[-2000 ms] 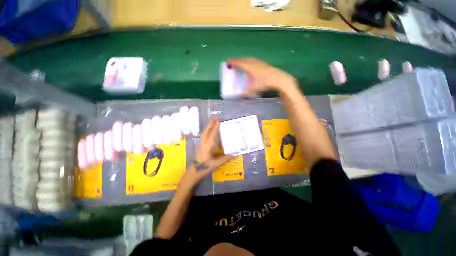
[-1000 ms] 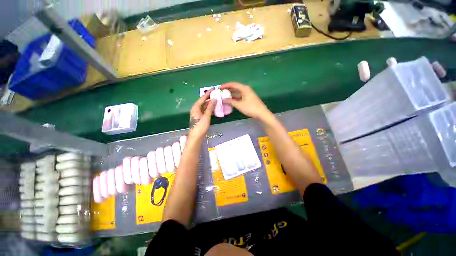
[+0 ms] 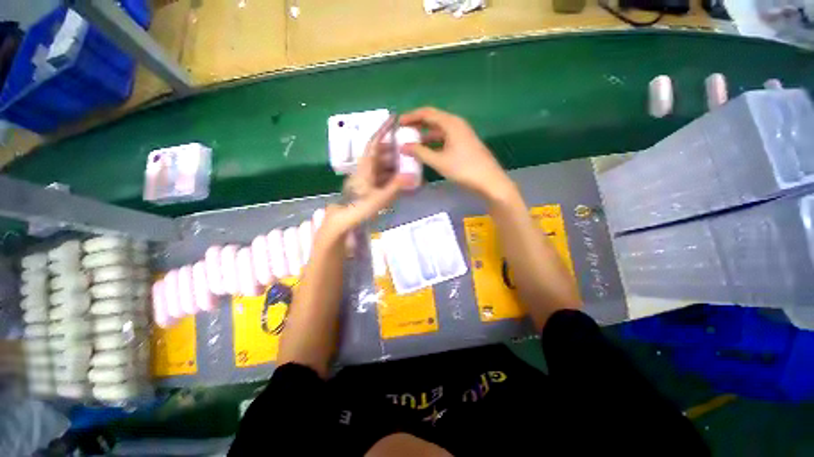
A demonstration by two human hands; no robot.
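My left hand (image 3: 377, 178) and my right hand (image 3: 451, 152) are together over the near edge of the green belt. Both hold a pink-white unit (image 3: 408, 159) between them; the fingers cover part of it. A white tray with a small dark round spot (image 3: 346, 143) lies on the belt just behind my left hand. An empty-looking white blister tray (image 3: 424, 253) lies on the printed carton sheet in front of me. A line of pink-white row units (image 3: 243, 270) stands left of my left forearm.
Another filled tray (image 3: 178, 173) is on the green belt (image 3: 259, 116) at left. Tall tray stacks (image 3: 705, 178) stand at right, cream-white units (image 3: 87, 317) at far left. Loose pink units (image 3: 660, 95) lie on the belt at right. A blue bin (image 3: 76, 76) is upper left.
My hands still hold pink-white material together; it now shows as one narrower piece. The view has shifted, and the tray behind my hands shows more fully.
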